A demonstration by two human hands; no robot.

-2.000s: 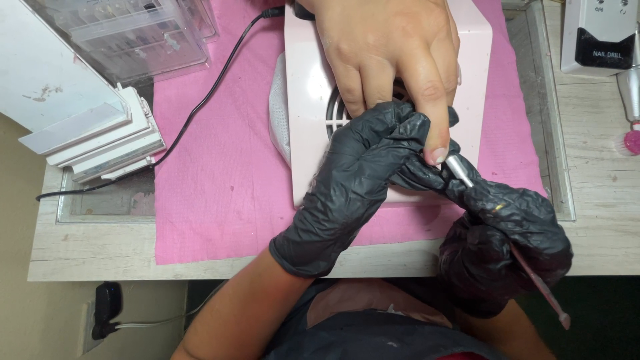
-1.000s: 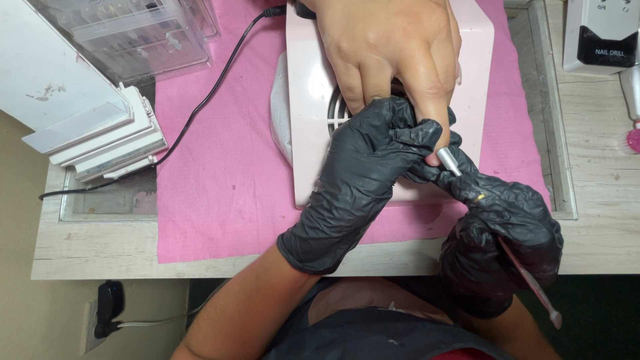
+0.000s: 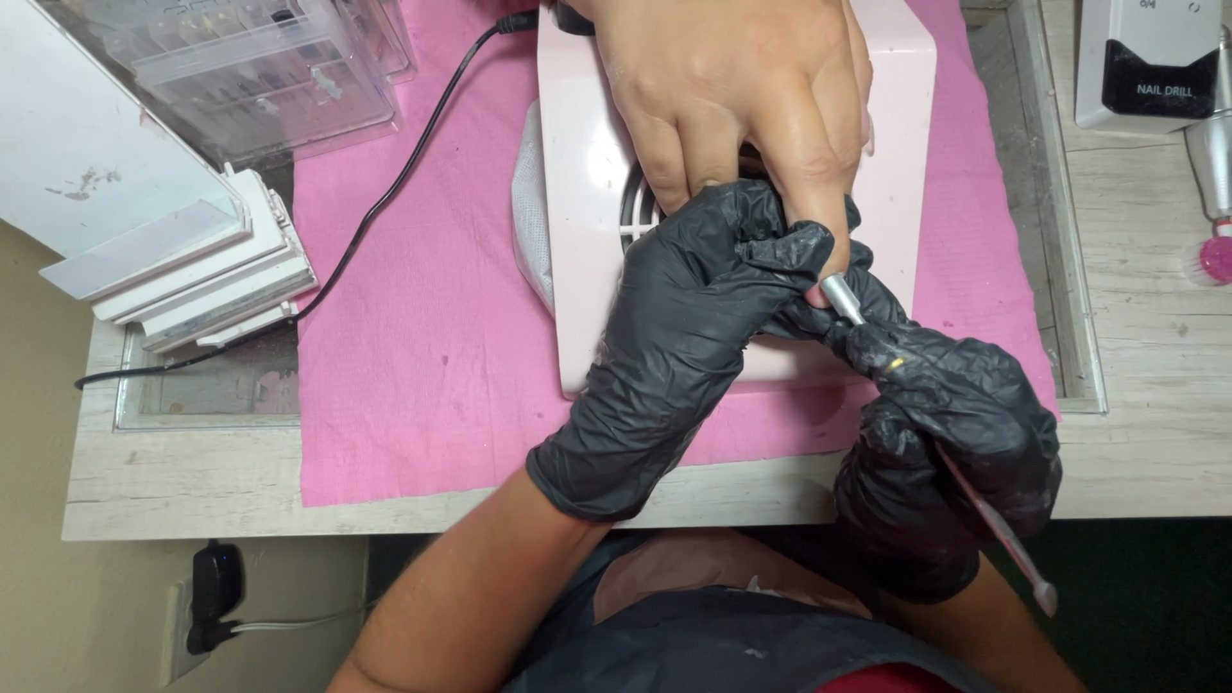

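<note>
My left hand (image 3: pixel 693 289), in a black glove, grips a finger of another person's hand (image 3: pixel 741 87), which rests palm down over a pale pink nail dust collector (image 3: pixel 895 192). In a black glove too, my right hand (image 3: pixel 953 433) is closed around a thin manicure tool (image 3: pixel 1001 529). The tool's silvery end (image 3: pixel 843 298) lies at the tip of the held finger; its slim reddish shaft sticks out below my right hand, toward the lower right. My left fingertips are partly hidden behind the held finger and my right hand.
A pink cloth (image 3: pixel 404 404) lies beneath the dust collector. At the left are a clear plastic case (image 3: pixel 260 87), stacked white pieces (image 3: pixel 221 279) and a black cable (image 3: pixel 385 183). A nail drill unit (image 3: pixel 1145 58) and a pink-bristled brush (image 3: pixel 1211 258) sit at the right.
The silvery end of the tool has shifted slightly at the fingertip, and my right hand has moved a little to the left. My left hand keeps its grip on the finger.
</note>
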